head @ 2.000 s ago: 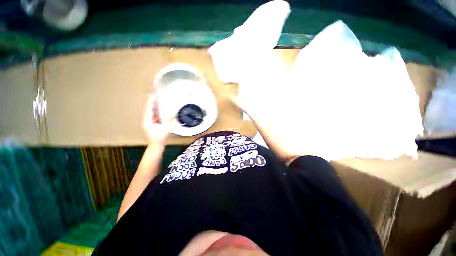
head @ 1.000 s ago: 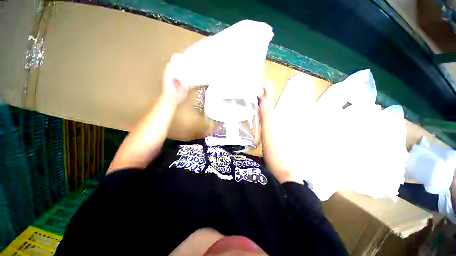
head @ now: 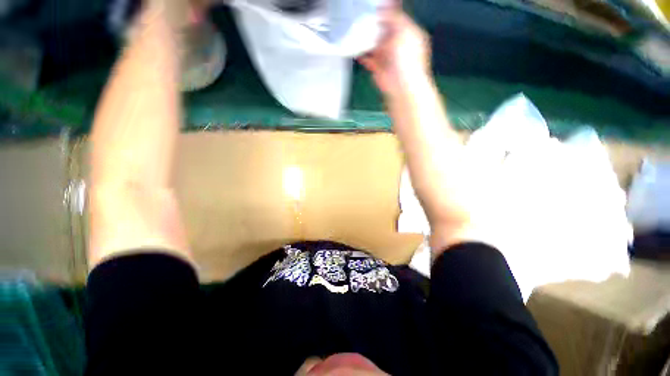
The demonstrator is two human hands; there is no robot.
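Observation:
A white bag (head: pixel 312 55), bulky at its upper end, is over the green conveyor at the top, cut off by the picture's edge. Its lower end hangs to a soft point. My right hand (head: pixel 397 51) holds its right side. My left hand (head: pixel 180 9) is at the top edge, blurred and mostly cut off, so its grip does not show. A blurred clear and white unit (head: pixel 206 62) is on the belt beside my left wrist. The large bright white bag stack (head: pixel 544 213) lies on the bench by my right forearm.
The cardboard bench cover (head: pixel 242 183) runs across in front of me, with shiny tape at the left. A brown carton (head: pixel 588 316) is at the lower right. Another white bag-like shape (head: pixel 652 194) is at the right edge. Green crates (head: pixel 29 323) are at the lower left.
The unit with the white bag over its top has moved from above the bench, near my chest, up and away over the conveyor. Both arms are now stretched forward.

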